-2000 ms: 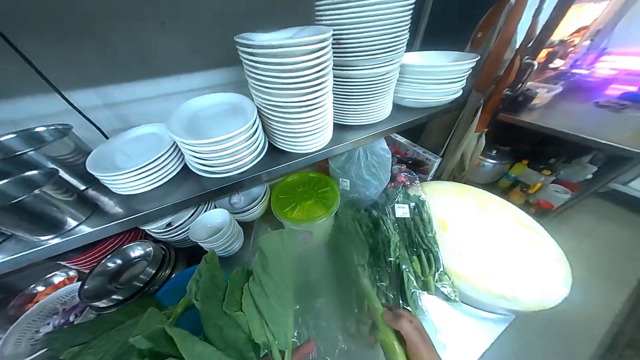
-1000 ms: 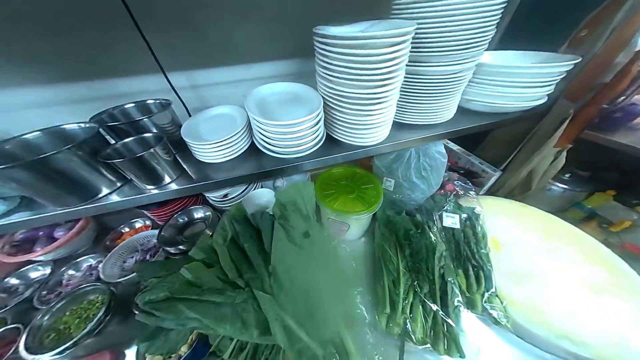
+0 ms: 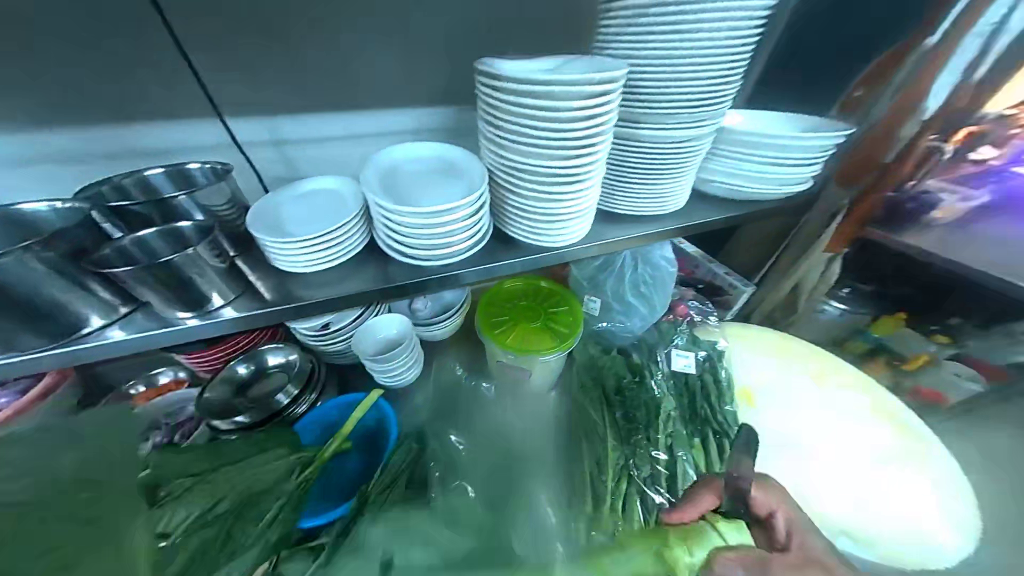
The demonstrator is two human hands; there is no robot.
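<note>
At the lower right, my right hand [image 3: 772, 524] is closed around the pale thick stalk end [image 3: 688, 544] of a leafy green vegetable. A narrow dark object [image 3: 741, 470], its kind unclear, stands up between the fingers. My left hand is out of view. Blurred green leaves [image 3: 72, 488] fill the lower left, and more blurred green spans the bottom centre. Bundled greens in clear plastic [image 3: 640, 424] lie just beyond my right hand. A blue plastic basin [image 3: 364, 456] stands among the greens on the left.
A large round white board [image 3: 848, 432] lies on the right. A lime-lidded tub [image 3: 530, 320] stands under a metal shelf [image 3: 424, 280] holding stacked white plates [image 3: 552, 152] and steel containers [image 3: 168, 264]. Steel bowls [image 3: 260, 388] sit below left.
The large leaves in the middle one second ago have shifted, and the blue basin shows more. My right hand, out of sight one second ago, is visible at the lower right.
</note>
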